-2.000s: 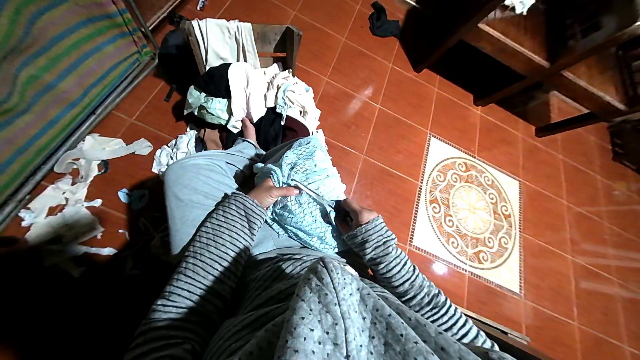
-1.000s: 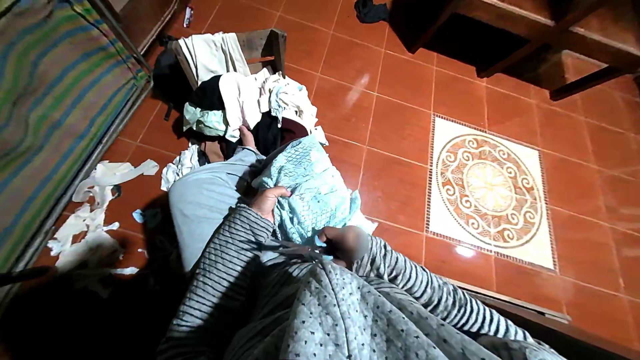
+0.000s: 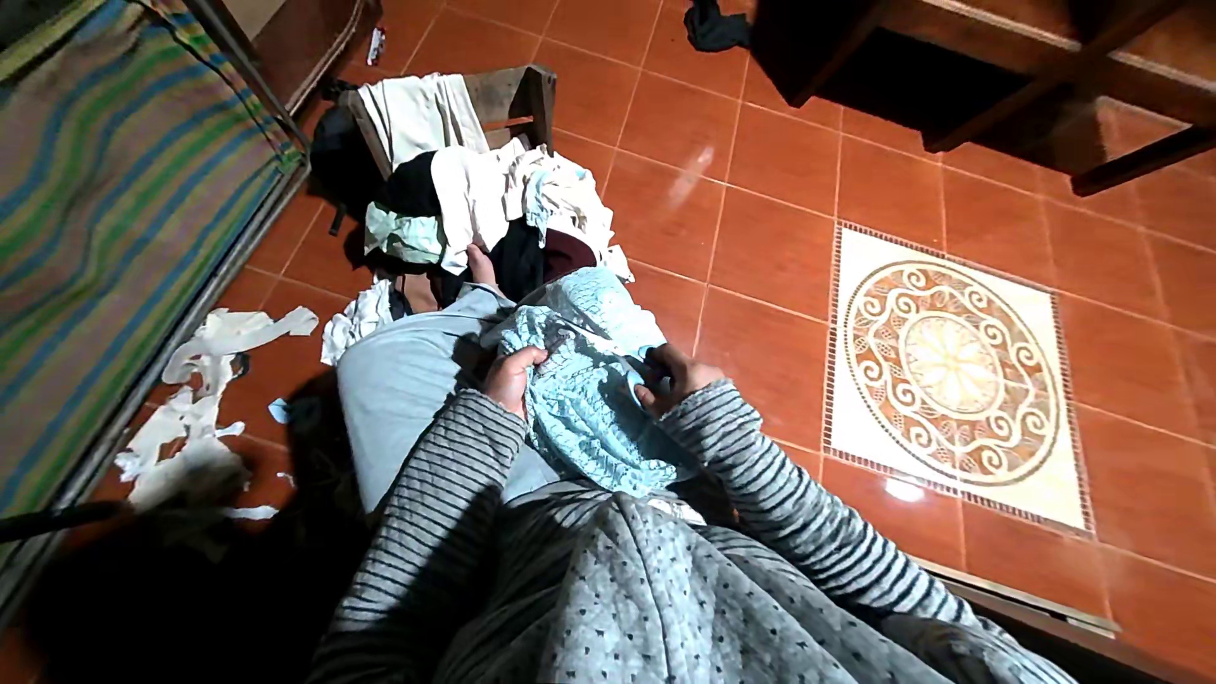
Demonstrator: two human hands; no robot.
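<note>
Light blue patterned fabric (image 3: 594, 408) lies across my lap, over pale blue-grey trousers (image 3: 399, 399). My left hand (image 3: 514, 380) grips its left side, the thumb on top of the cloth. At the fabric's right edge is my right hand (image 3: 676, 378), its fingers curled on the cloth; whether it also holds a tool is too dark to tell. Past my knees, a heap of white, pale green, black and maroon cloth (image 3: 475, 204) rests on and around a wooden chair (image 3: 537, 100), with a cream cloth (image 3: 418, 114) over its back.
Torn or cut white scraps (image 3: 195, 408) lie on the red tiled floor at left, beside a striped fabric panel in a metal frame (image 3: 237, 252). Wooden shelving (image 3: 1016, 95) stands at upper right, near a dark cloth (image 3: 714, 27). A patterned tile inset (image 3: 955, 375) is at right.
The blue fabric has been shifted and spread differently over my lap. My right hand has moved from the fabric's lower edge up along its right side. My left hand still holds the cloth.
</note>
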